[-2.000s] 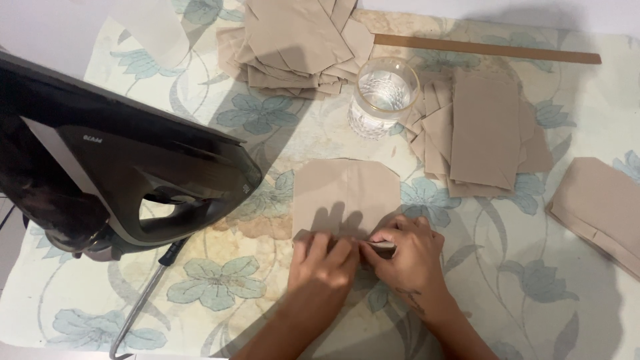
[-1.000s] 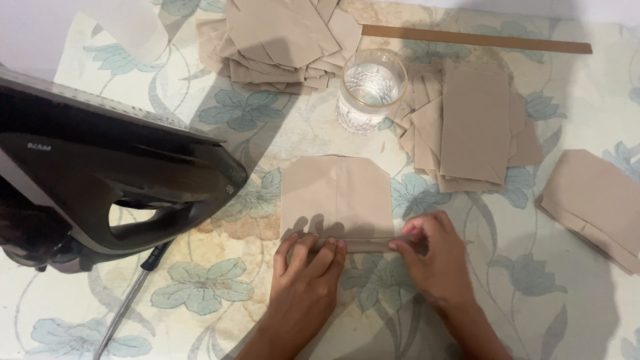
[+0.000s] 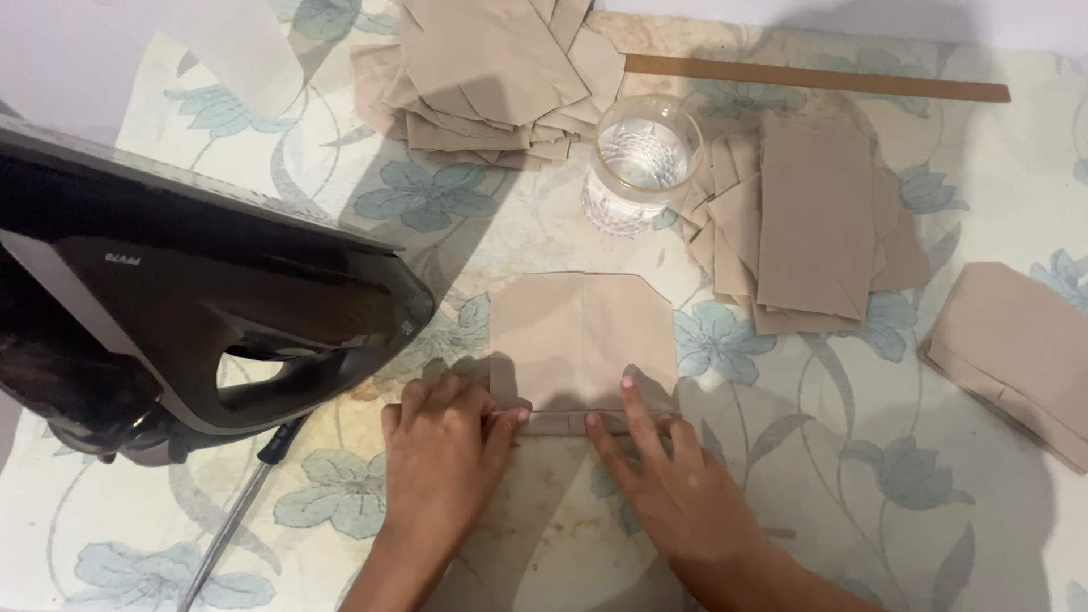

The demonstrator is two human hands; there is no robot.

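A beige fabric piece (image 3: 544, 340) with two slanted upper corners lies flat in the middle, a centre crease running down it. Its lower edge is turned up in a narrow folded band. At the band's left end, my left hand (image 3: 446, 442) pinches the fold between thumb and fingers. My right hand (image 3: 671, 467) rests on the right part, one fingertip on the band and another on the fabric just above it, fingers spread. A black electric iron (image 3: 255, 314) stands to the left of the fabric, with its cord running down from its rear.
Behind the fabric stands a cut-glass tumbler of water (image 3: 633, 170). A heap of beige fabric pieces (image 3: 501, 76) lies at the back, another stack (image 3: 816, 221) right of the glass, and folded pieces (image 3: 1011, 348) at the right edge. A brown flat strip (image 3: 816, 76) lies behind, on the floral cloth (image 3: 331, 493).
My left hand has gone from lying on the band to pinching its left end. My right hand has moved left from the right end, its fingers now spread on the fabric.
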